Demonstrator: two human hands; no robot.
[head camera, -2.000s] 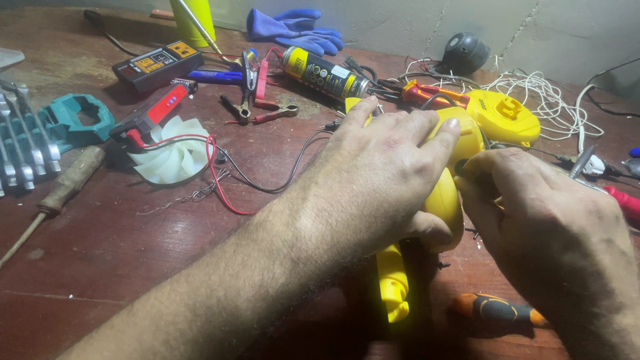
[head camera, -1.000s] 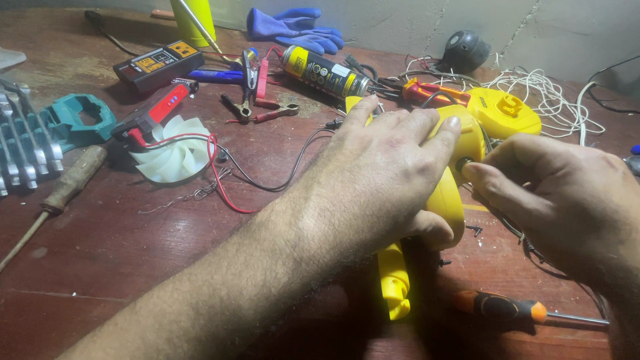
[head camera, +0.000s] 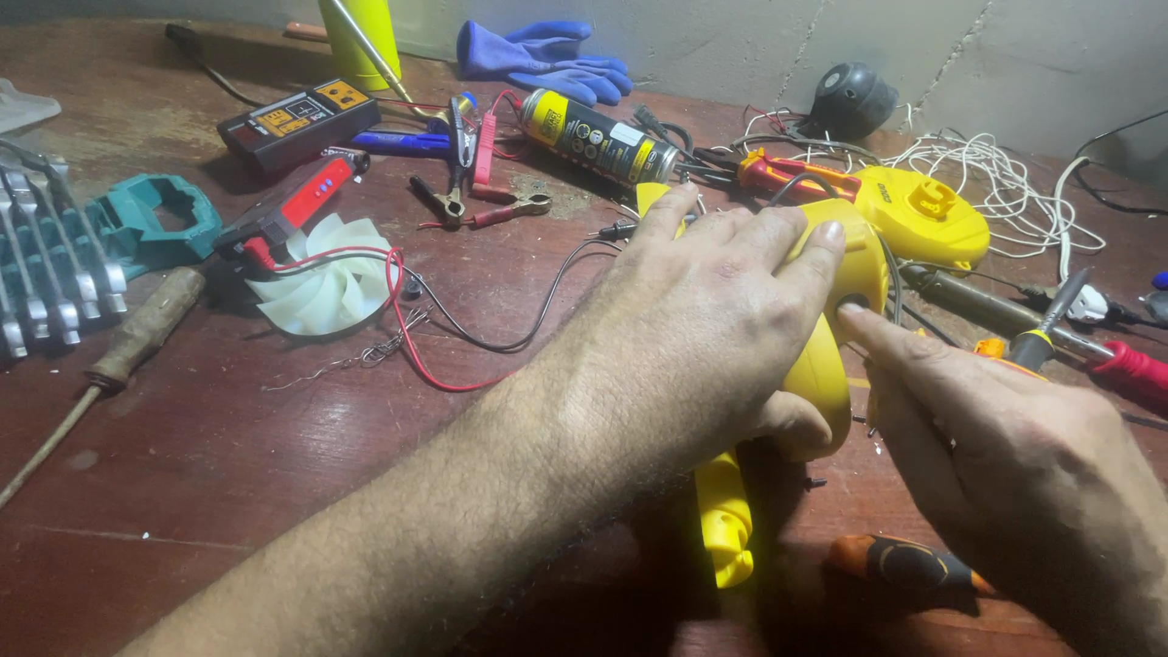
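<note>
My left hand (head camera: 721, 301) is closed over a yellow plastic housing (head camera: 826, 374) and hides much of it. A yellow tubular part (head camera: 725, 520) sticks out below that hand. The index fingertip of my right hand (head camera: 995, 429) touches a small dark round spot on the housing's right side; its other fingers are curled and partly hidden, so I cannot tell whether they hold anything. An orange and black screwdriver handle (head camera: 912, 566) lies under my right wrist. Beyond the housing lies a yellow plastic cover (head camera: 922, 214).
Behind are a spray can (head camera: 598, 137), red-yellow pliers (head camera: 794, 173), white wire (head camera: 1004, 187) and blue gloves (head camera: 547, 64). Left are a white fan impeller (head camera: 324, 278), a red-black tester (head camera: 297, 201), a wooden-handled tool (head camera: 151, 328) and wrenches (head camera: 55, 246). A soldering iron (head camera: 995, 306) lies right.
My right hand has shifted at the housing's side; its index finger is now extended against the dark spot. The left hand keeps its place on the housing.
</note>
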